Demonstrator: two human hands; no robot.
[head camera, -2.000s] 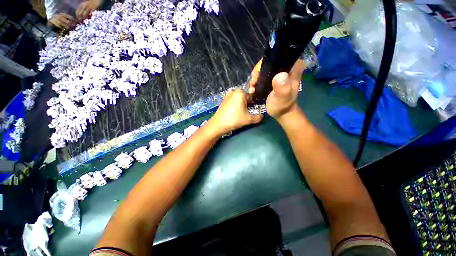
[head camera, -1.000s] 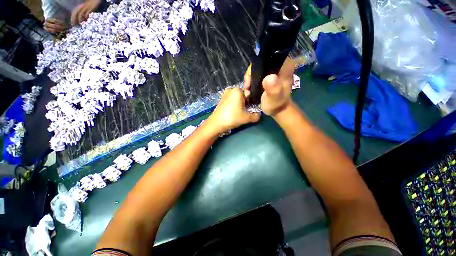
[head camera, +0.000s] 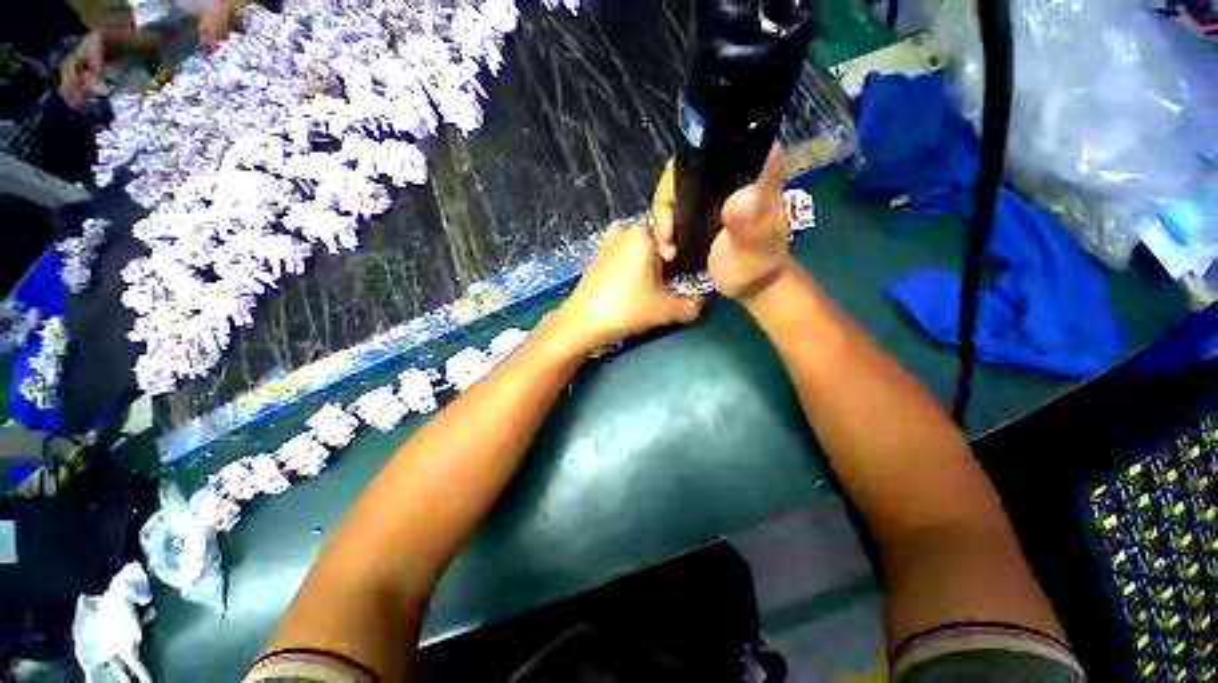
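Observation:
The black electric screwdriver (head camera: 732, 120) stands nearly upright over the row of white parts, its lower end between my hands. My right hand (head camera: 756, 238) is around the tool's lower body. My left hand (head camera: 625, 291) is at the tool's foot, fingers closed on a small white part (head camera: 692, 283) that is mostly hidden. The bit is hidden. A row of white parts (head camera: 378, 408) lies along the belt edge on the green mat (head camera: 588, 454), to the left of my hands. One white part (head camera: 799, 210) lies just right of my right hand.
A large heap of white parts (head camera: 294, 174) lies on the black belt (head camera: 534, 147). Blue cloth (head camera: 1035, 287), a clear bag (head camera: 1095, 120) and a hanging black cable (head camera: 986, 200) are at right. A small bag (head camera: 183, 550) is at left. Another person's hands (head camera: 83, 67) are at top left.
The screwdriver's top has swung left from its position two seconds ago. The white part right of my right hand shows more fully. The other person's hands have moved.

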